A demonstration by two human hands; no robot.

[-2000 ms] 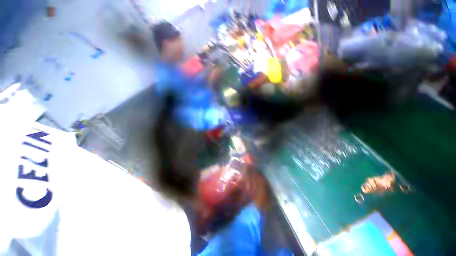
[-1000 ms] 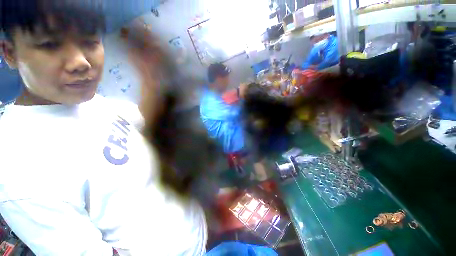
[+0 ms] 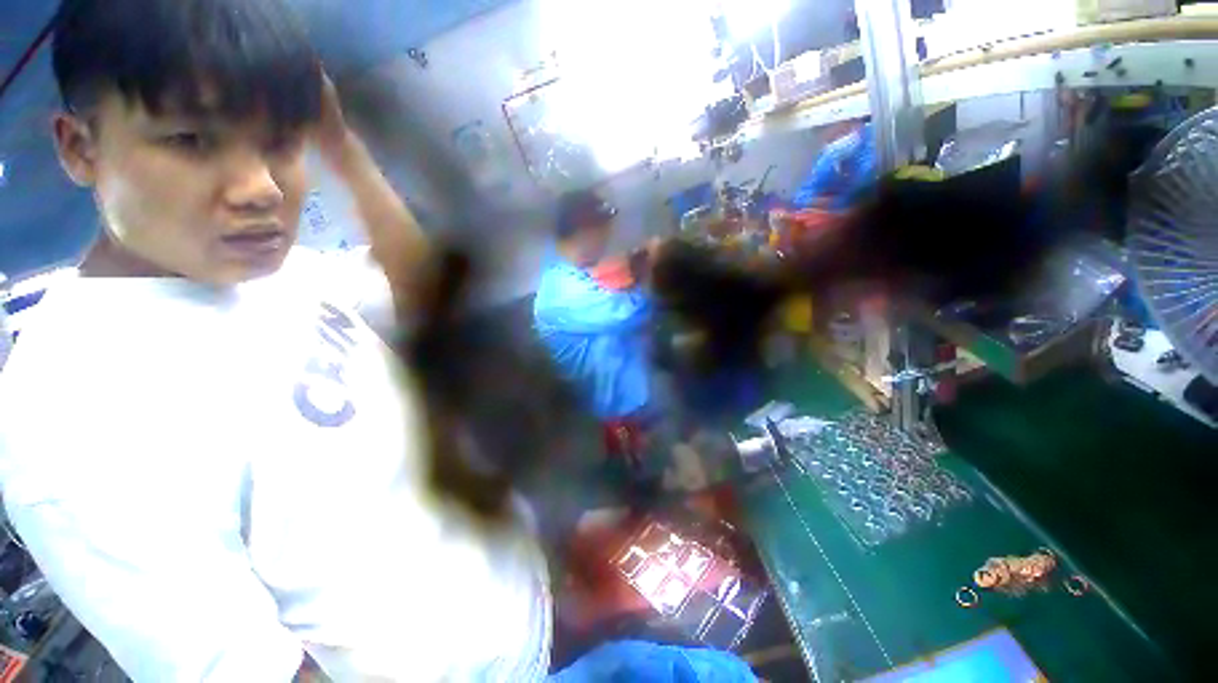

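Neither of my hands can be made out in the head view. A pile of copper-coloured rings [image 3: 1018,572] lies on the green bench [image 3: 835,587] at the lower right, with a loose ring [image 3: 967,596] to its left and another to its right. Many silvery rings [image 3: 882,474] are spread in rows farther back on the bench. A silver spool [image 3: 756,451] sits at the bench's left edge. Only the far part of the work mat [image 3: 982,662] shows, cut off by the bottom edge. Dark blurred smears hide the middle.
A person in a white top [image 3: 147,440] stands close at the left. A person in blue [image 3: 588,320] is farther back. A clear gridded tray [image 3: 688,583] lies left of the bench. A white fan [image 3: 1182,234] is at the right edge. A metal post [image 3: 892,87] rises behind the bench.
The view has swung from a blurred tilt and steadied. The white-topped person now shows with head and raised arm. The fan has come into view at the right.
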